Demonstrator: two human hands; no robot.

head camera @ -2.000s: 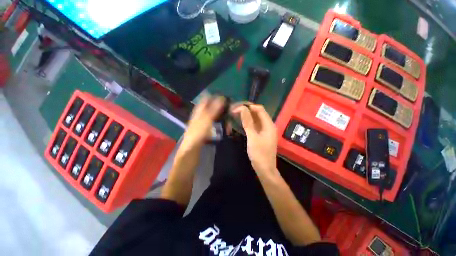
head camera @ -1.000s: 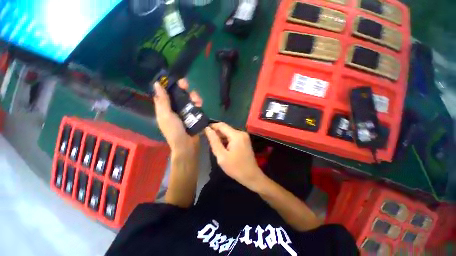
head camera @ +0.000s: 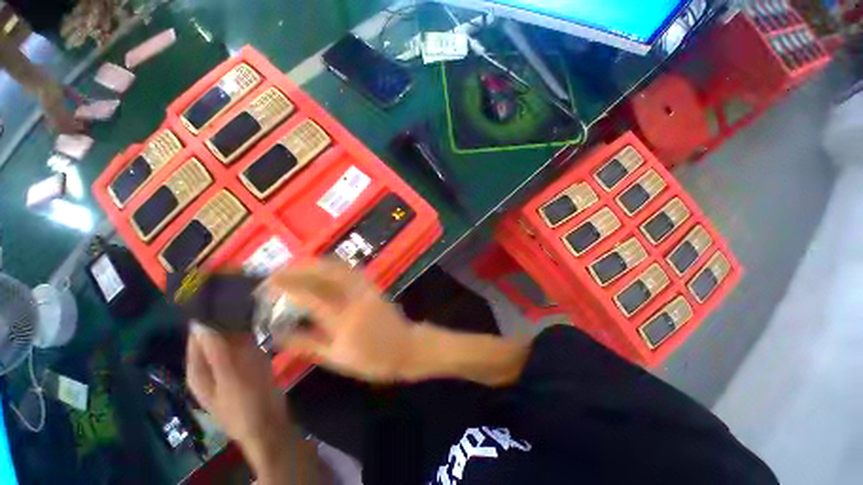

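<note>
My left hand, blurred, is at the lower left with its fingers on a black phone that has a yellow mark at its left end. My right hand closes around the phone's right end. Whether it also holds something small is too blurred to tell. The phone is above the near left part of the red tray. Gold phones lie in its far slots. One slot shows a white label, and a black phone lies beside it. Another label shows partly. The hands hide the nearest left slot.
A tray of gold phones stands at the right. A dark phone-like device, a dark handheld device and a green-edged mouse mat lie beyond the working tray. A white fan and a black phone are at the left.
The view has turned right, bringing the tray of gold phones into sight. My hands have moved from left of the working tray to above its near left part. The phone lying across the tray no longer shows there.
</note>
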